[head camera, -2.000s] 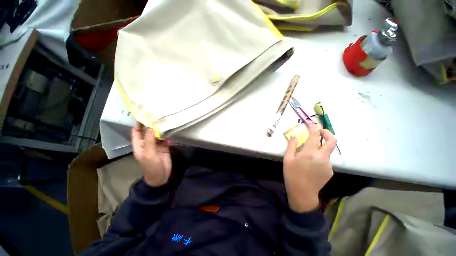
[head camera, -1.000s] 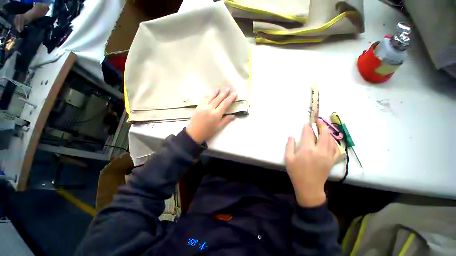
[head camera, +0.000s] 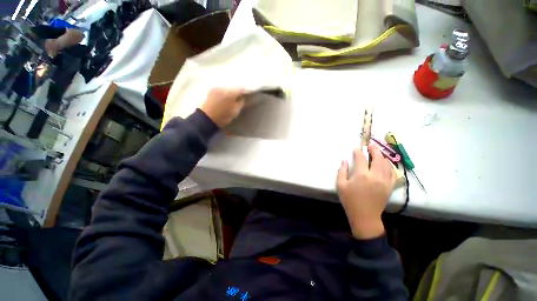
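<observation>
The beige bag body (head camera: 229, 64) with a thin yellow edge lies at the left of the white table, blurred in part. My left hand (head camera: 225, 106) is shut on its near band and holds it lifted and folded back, with a greyer face showing below. My right hand (head camera: 368, 185) rests near the table's front edge, its fingers on the lower end of the wooden brush handle (head camera: 367, 124). Pink-handled snips (head camera: 387, 150) and a green awl (head camera: 404, 157) lie just right of it. A pale yellow block (head camera: 400, 176) is mostly hidden beside my right hand.
A red-wrapped bottle (head camera: 438, 73) stands at the back right. Other beige pieces with yellow edges (head camera: 359, 50) lie at the far side, and more (head camera: 483, 273) are at lower right. An open cardboard box (head camera: 188, 50) is at far left. Another person's hand (head camera: 66, 40) shows at upper left.
My left hand has moved left and up from lying flat on the bag body and now grips and lifts its near band. My right hand has stayed nearly still at the brush.
</observation>
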